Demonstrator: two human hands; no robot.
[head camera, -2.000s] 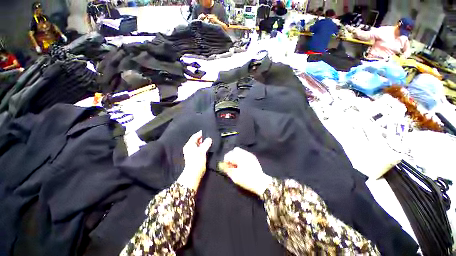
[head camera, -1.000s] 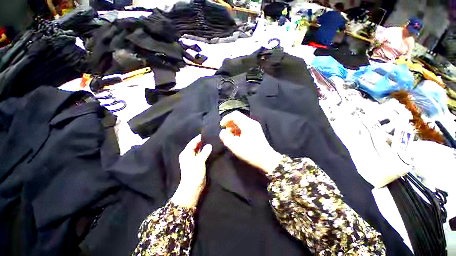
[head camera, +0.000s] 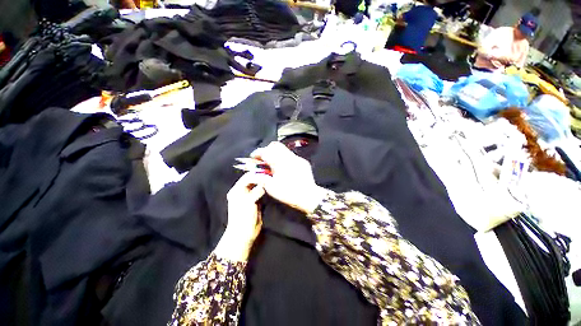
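Note:
A dark navy suit jacket (head camera: 223, 172) lies flat in front of me, with a black hanger hook (head camera: 290, 105) above its collar and a small red and white neck label (head camera: 297, 144) inside. My right hand (head camera: 283, 175) is over the upper front and holds thread snips (head camera: 245, 165); their pale blades point left and a bit of red shows at the fingers. My left hand (head camera: 244, 207) is just below, fingertips touching or nearly touching the right hand, pinched at the jacket's front edge. The fingers hide what lies between them.
Another dark jacket (head camera: 76, 191) lies at the left, with heaped dark garments (head camera: 165, 51) behind. An orange-handled tool (head camera: 150, 95) lies at upper left. Blue plastic bags (head camera: 487, 95) and brown fluffy trim (head camera: 529, 143) are at upper right, black strips (head camera: 532, 267) at lower right. A person (head camera: 503, 48) sits beyond.
My right hand has moved left and down from the collar to meet my left hand, and the snips' blades now show. The neck label is uncovered. My left hand has stayed nearly in place.

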